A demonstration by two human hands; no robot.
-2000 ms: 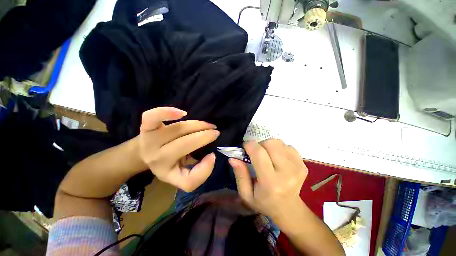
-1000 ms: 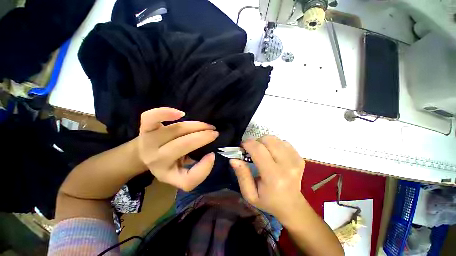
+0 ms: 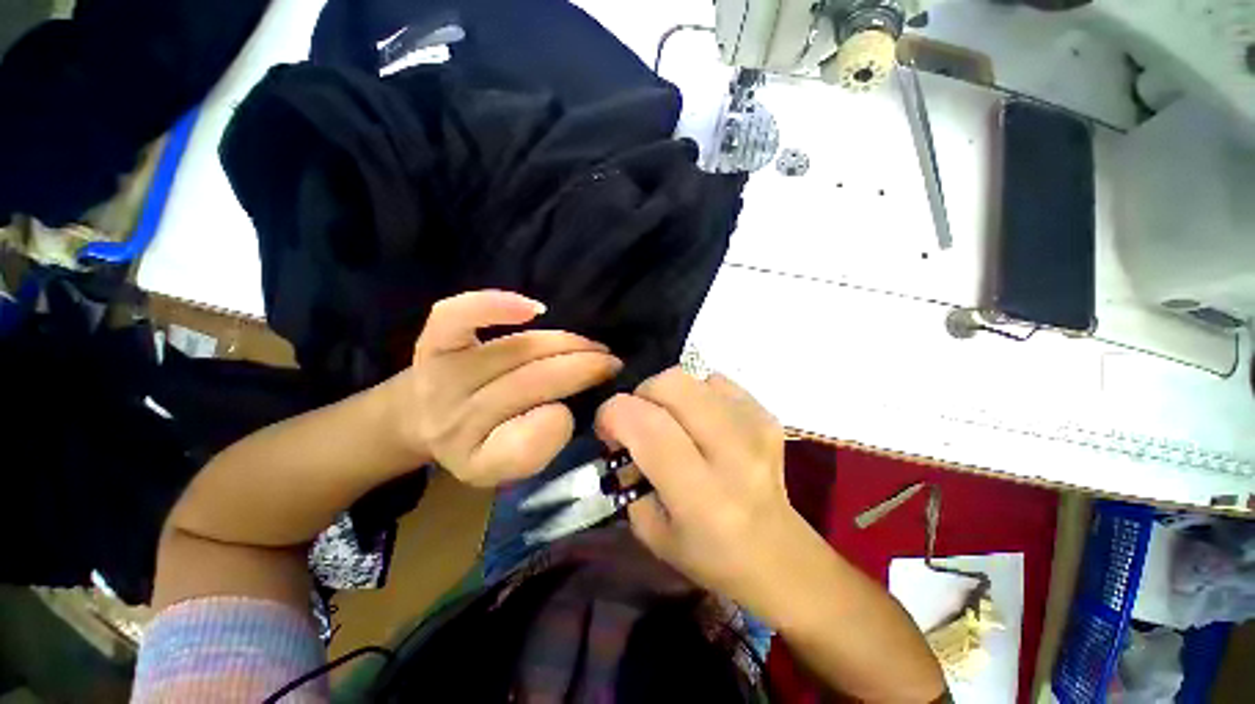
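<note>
A black garment piece (image 3: 482,206) lies bunched on the white machine table and hangs over its front edge, with a white mark near its top. My left hand (image 3: 502,392) is at its lower edge, fingers bent; whether cloth is pinched between them is hidden. My right hand (image 3: 709,461) is close to its right, holding thread snips (image 3: 571,499) whose silvery blades point left and down over my lap. My right thumb and fingertips are at the garment's edge. The needle plate (image 3: 745,140) is beyond the garment's right side.
A thin grey rod (image 3: 924,158) and a mobile phone (image 3: 1046,213) lie right of the needle plate. A blue basket (image 3: 1108,591) stands below the table at right, beside a red area (image 3: 860,550). Black garments (image 3: 69,468) are heaped at left. A blue basket rim (image 3: 165,186) shows at upper left.
My right hand has moved up and left towards my left hand. The snips have swung down and left, below the fingers. My left hand has shifted slightly right. The garment has barely moved.
</note>
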